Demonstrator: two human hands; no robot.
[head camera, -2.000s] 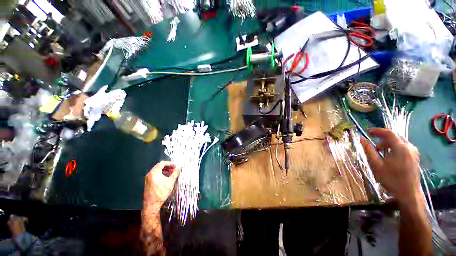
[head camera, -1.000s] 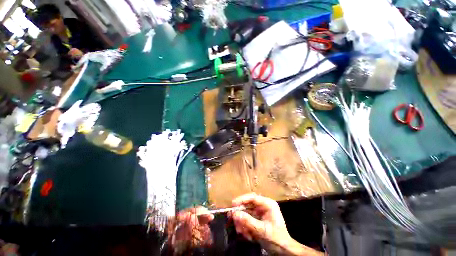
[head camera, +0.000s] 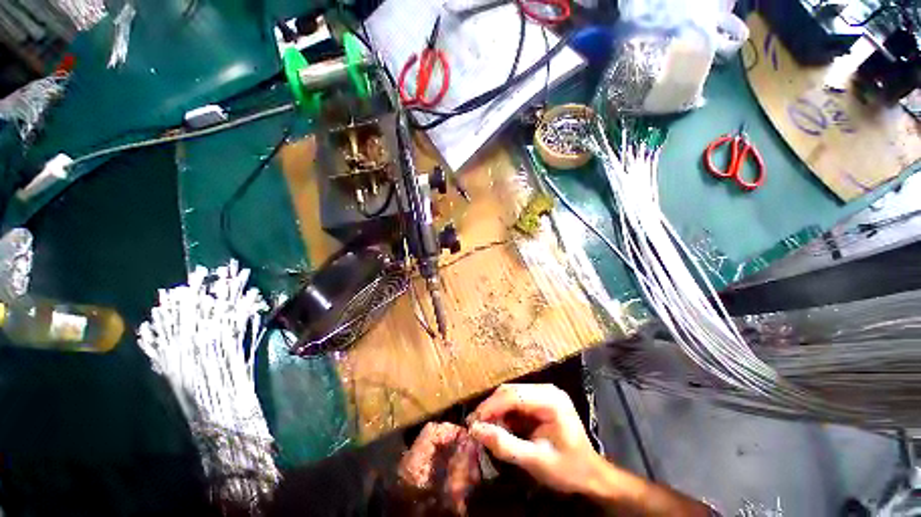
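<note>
My right hand (head camera: 540,436) is at the bottom centre, below the front edge of the scorched board (head camera: 485,348). Its thumb and index finger are pinched together on a tiny thin piece, too small and blurred to name. My left hand (head camera: 434,462) is beside it on the left, dark and blurred, with its fingertips close to the right fingertips. What it holds is hidden. The soldering iron (head camera: 425,242) stands clamped above the board, tip toward me, not touched by the hands.
White-ended cable bundle (head camera: 207,353) lies at left; white cables (head camera: 667,273) run off at right. Behind the iron are its stand (head camera: 359,167) and solder spool (head camera: 328,73). A black fan (head camera: 338,293), parts tub (head camera: 566,135), red scissors (head camera: 735,162) and bottle (head camera: 66,326) lie around.
The view has swung right. My hands, apart at the two cable bundles two seconds ago, came together at the front edge with a thin white piece between them; now their fingertips are closer.
</note>
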